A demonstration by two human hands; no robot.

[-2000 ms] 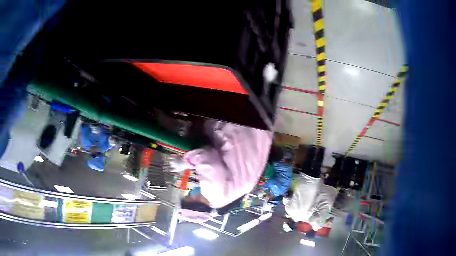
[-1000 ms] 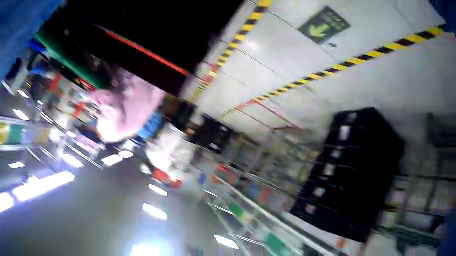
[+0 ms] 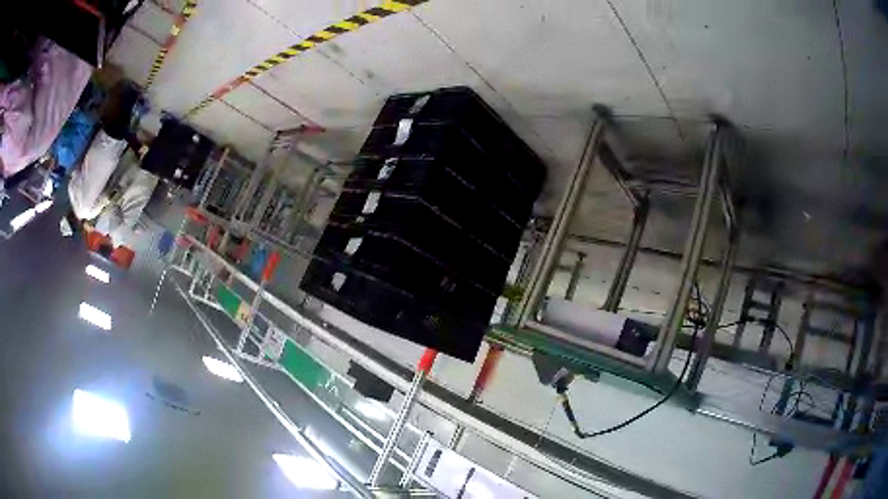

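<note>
No hand of mine is in view. A stack of several black totes [image 3: 428, 214] with white labels stands near the middle, shown tilted. Part of a black container [image 3: 68, 27] is cut off at the top left corner. Whether a hand touches it cannot be seen.
An aluminium frame fixture [image 3: 638, 253] stands right of the stack on a green-edged line, with a hanging black cable [image 3: 623, 429]. Silver conveyor rails [image 3: 321, 336] run diagonally below. People in pink [image 3: 41, 107] and white [image 3: 97, 175] clothing are at left. Yellow-black floor tape [image 3: 321, 37] crosses the top.
The view has swung, so the tote stack has shifted left and the aluminium frame has come into view. The near black container and the pink-clothed person have moved to the left edge.
</note>
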